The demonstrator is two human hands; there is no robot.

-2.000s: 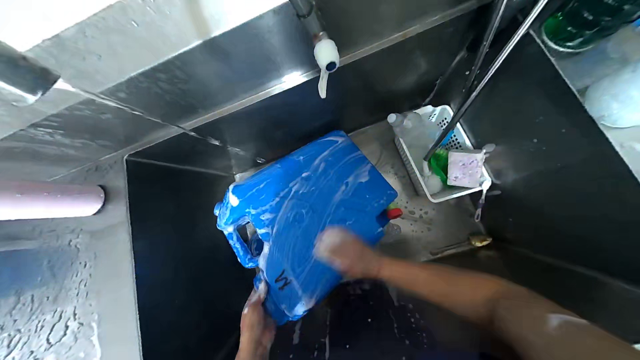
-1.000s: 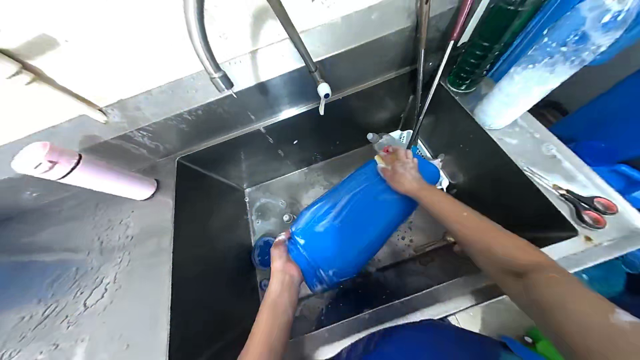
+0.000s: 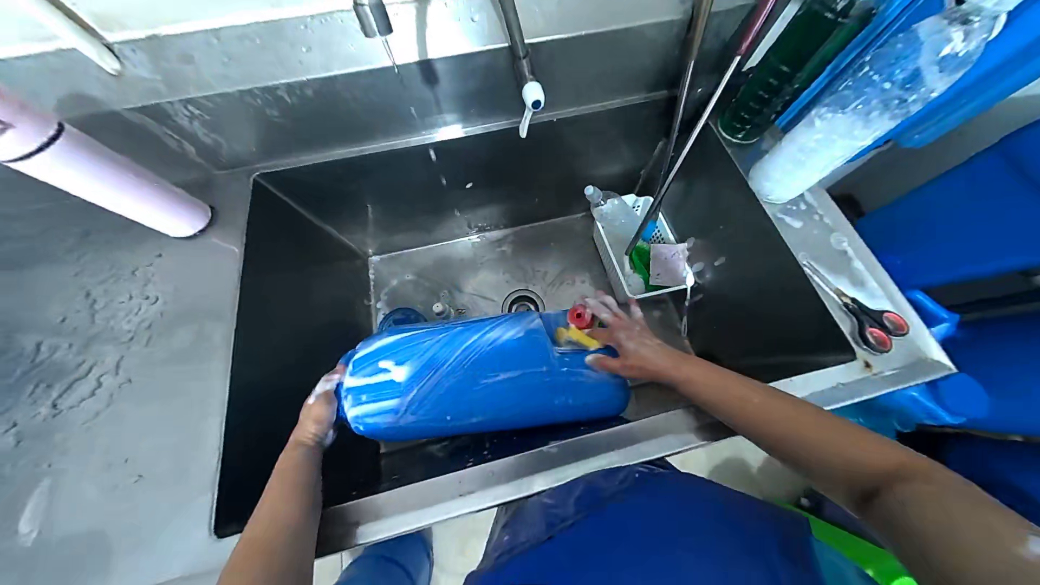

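Note:
A soapy blue plastic jug [image 3: 471, 378] lies on its side in the dark sink [image 3: 301, 276], along its near side. Against the jug's left end is my left hand [image 3: 322, 406], with suds on its fingers. At the right end, my right hand [image 3: 634, 341] rests by a red cap [image 3: 579, 316] and a yellow piece [image 3: 578, 338], fingers spread; whether it grips anything there is unclear. Behind the jug, a small round blue object [image 3: 401, 318] lies on the sink floor near the drain [image 3: 522, 302].
A white basket [image 3: 608, 253] with a clear bottle and a sponge stands at the sink's back right. A faucet [image 3: 373, 18] drips at the back. Scissors [image 3: 869, 321] and an ice-filled bottle [image 3: 837, 114] are on the right ledge; a pink bottle [image 3: 114, 179] lies left.
My right hand has come down from the jug's upper right end to beside the red cap. The jug has turned to lie more level across the sink. The view has shifted.

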